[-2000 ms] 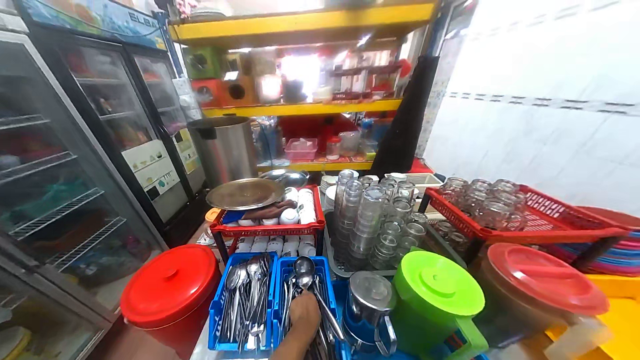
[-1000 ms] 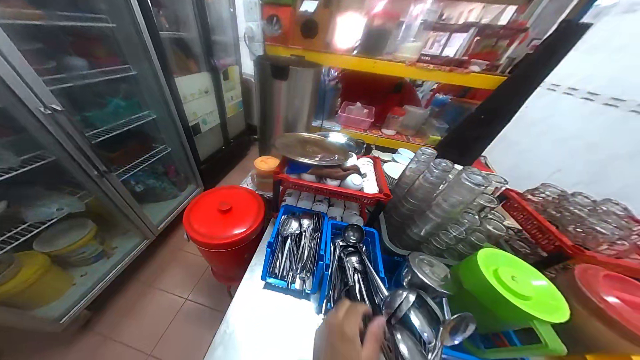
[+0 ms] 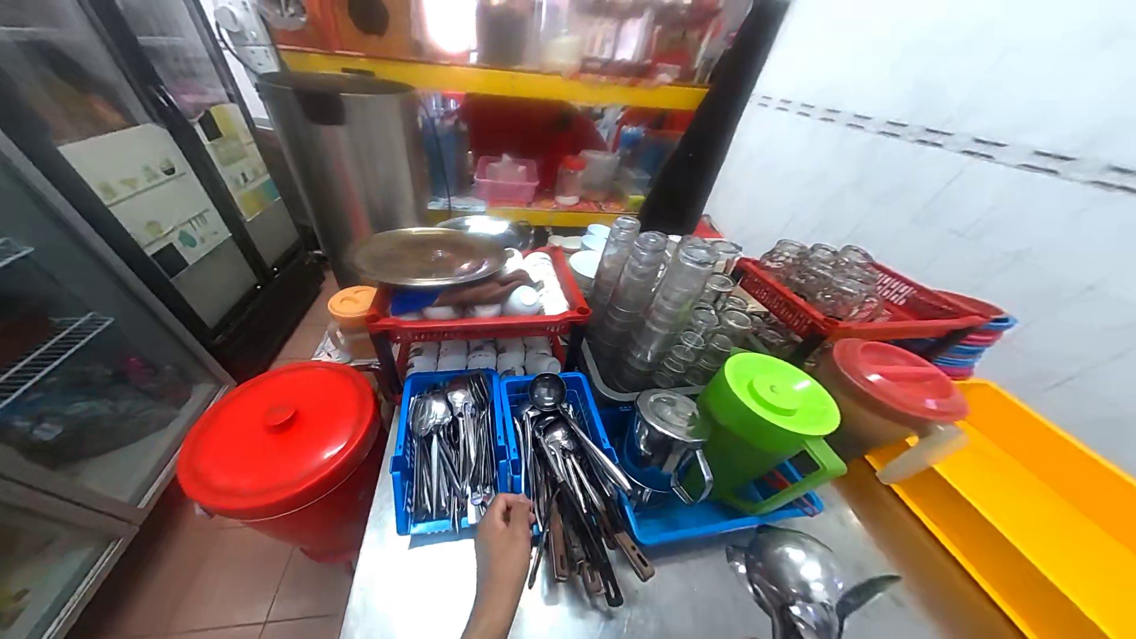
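Note:
My left hand is at the front edges of two blue plastic baskets, its fingers curled by the cutlery handles; whether it grips one cannot be told. The left basket holds many metal spoons and forks. In the right basket lie a ladle and several long utensils, with dark and brown handles sticking out over the front. Several metal ladles or large spoons show at the lower right, above the steel table. My right hand is not in view.
Beside the baskets stand a steel jug and a green lidded pitcher in a blue tray. Stacked glasses and a red rack of cups are behind. A red lidded bin stands left, a yellow tray right.
The large ladles, beside the hand over the right basket one second ago, are now at the lower right, apart from it. My left hand is now between the two baskets' front ends.

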